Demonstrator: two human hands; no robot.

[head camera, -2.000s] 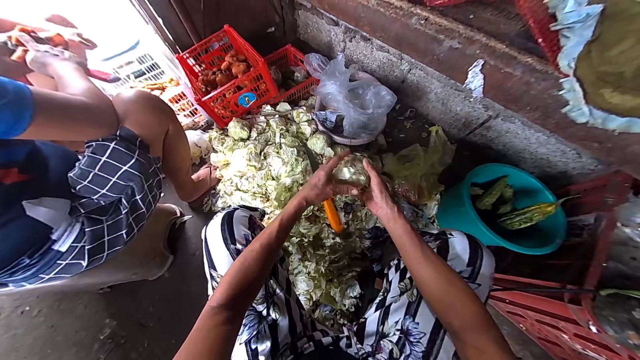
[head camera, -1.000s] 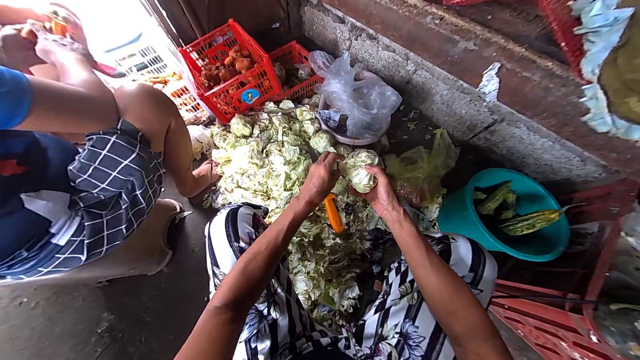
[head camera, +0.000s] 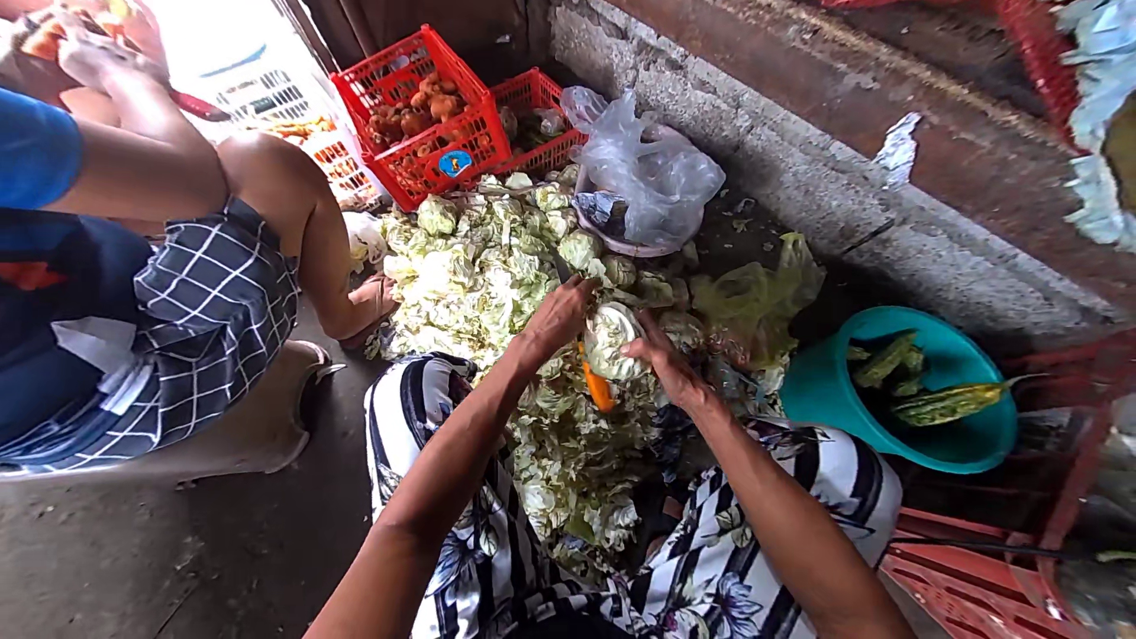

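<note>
My right hand (head camera: pixel 666 355) holds a pale, trimmed cabbage head (head camera: pixel 614 342) from its right side, above the pile of loose cabbage leaves (head camera: pixel 479 275). Just left of the head, my left hand (head camera: pixel 564 312) has its fingers curled; its grip is hidden. An orange handle (head camera: pixel 598 387) shows below it, against the cabbage, and a dark narrow blade (head camera: pixel 561 268) shows above it. Whether these are one knife, and whether my left hand holds it, I cannot tell. Small whole cabbages (head camera: pixel 580 249) lie beyond my hands.
Another person (head camera: pixel 115 266) sits at left, hands on orange-red produce. Red crates (head camera: pixel 426 164) and a basin (head camera: pixel 621 247) under clear plastic bags (head camera: pixel 661 177) stand by the concrete wall. At right are a teal tub (head camera: pixel 816 390) with bitter gourds and a red crate (head camera: pixel 967 564).
Two seconds ago both hands were around the cabbage head. Now the left hand is at its left side, and the head has turned to show a paler, layered face.
</note>
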